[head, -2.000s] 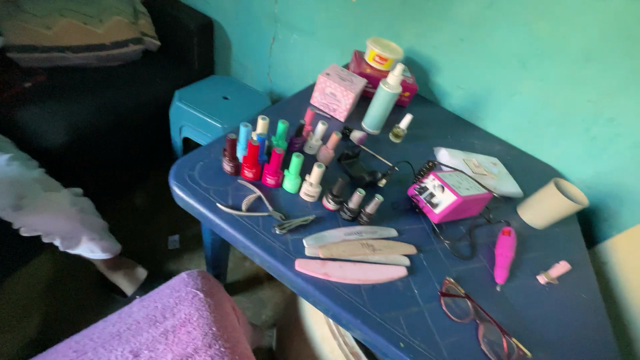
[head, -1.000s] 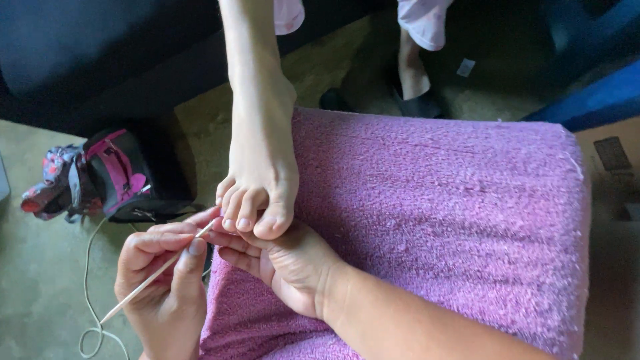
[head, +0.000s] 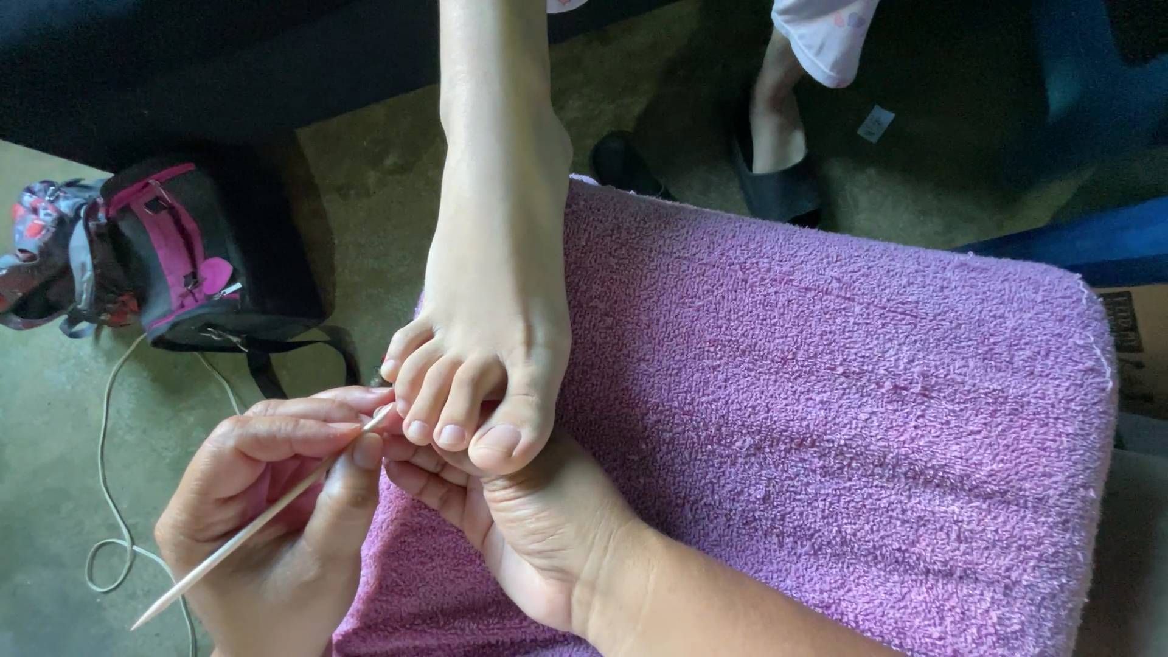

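Observation:
In the head view, my left hand (head: 274, 502) pinches a wooden cuticle stick (head: 246, 534) between thumb and fingers. The stick slants up to the right, its upper tip at the smaller toes of a person's bare foot (head: 497, 274). My right hand (head: 538, 520) is under the front of that foot, palm up, with its fingers curled beneath the toes and partly hidden by them. The toenails in sight look unpainted. A purple terry towel (head: 821, 411) covers a padded surface below and to the right of the foot.
A black and pink bag (head: 173, 246) lies on the floor (head: 55, 438) at the left, beside a patterned bag (head: 46, 246) and a thin pale cord (head: 109, 474). The person's other foot (head: 776, 137) wears a dark slipper (head: 780, 192). A blue plastic edge (head: 1095, 239) is at the right.
The view has swung from the table of nail polish bottles to the foot. Since one second ago, both hands have stayed at the toes, the stick still held.

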